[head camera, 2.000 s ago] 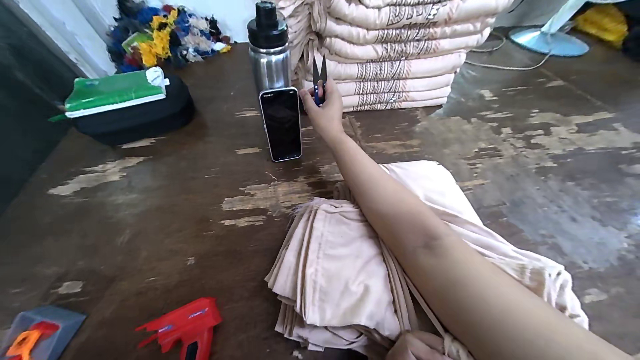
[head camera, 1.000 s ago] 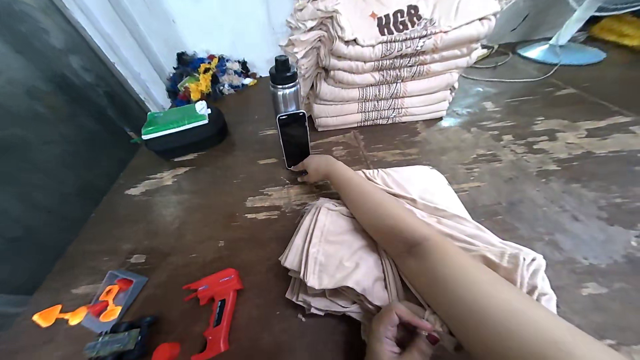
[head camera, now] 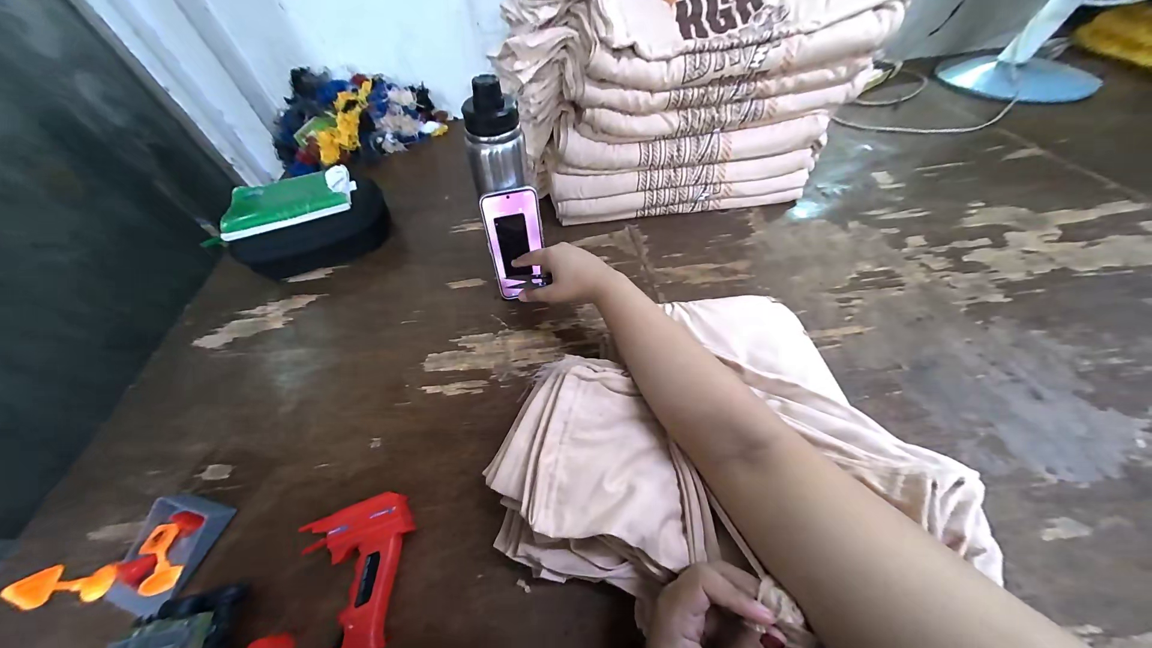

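Note:
My right hand point(head camera: 567, 273) reaches to a smartphone point(head camera: 537, 236) that leans against a steel bottle with a black cap point(head camera: 493, 144). One finger touches or nearly touches the lit pink screen. The same hand holds small scissors point(head camera: 531, 282), their dark blades pointing left across the screen's lower part. At the bottom edge my left hand point(head camera: 706, 607) grips bunched beige cloth, its fingers partly cut off by the frame. A fanned stack of beige cloth pieces point(head camera: 603, 450) lies beside it, and more folded beige cloth point(head camera: 756, 328) lies under and beyond my right forearm.
Behind stands a tall pile of folded printed beige cloth point(head camera: 684, 153). A green packet point(head camera: 288, 202) rests on a black case point(head camera: 310, 238), near colourful yarn scraps point(head camera: 346, 121). Front left are a red toy gun point(head camera: 373, 558) and orange toy parts point(head camera: 162, 558). A fan base point(head camera: 1017, 79) stands back right.
The phone screen, dark before, is lit pink. The scissors pointed up beside the bottle two seconds ago; my right hand has since come down to the phone's lower part.

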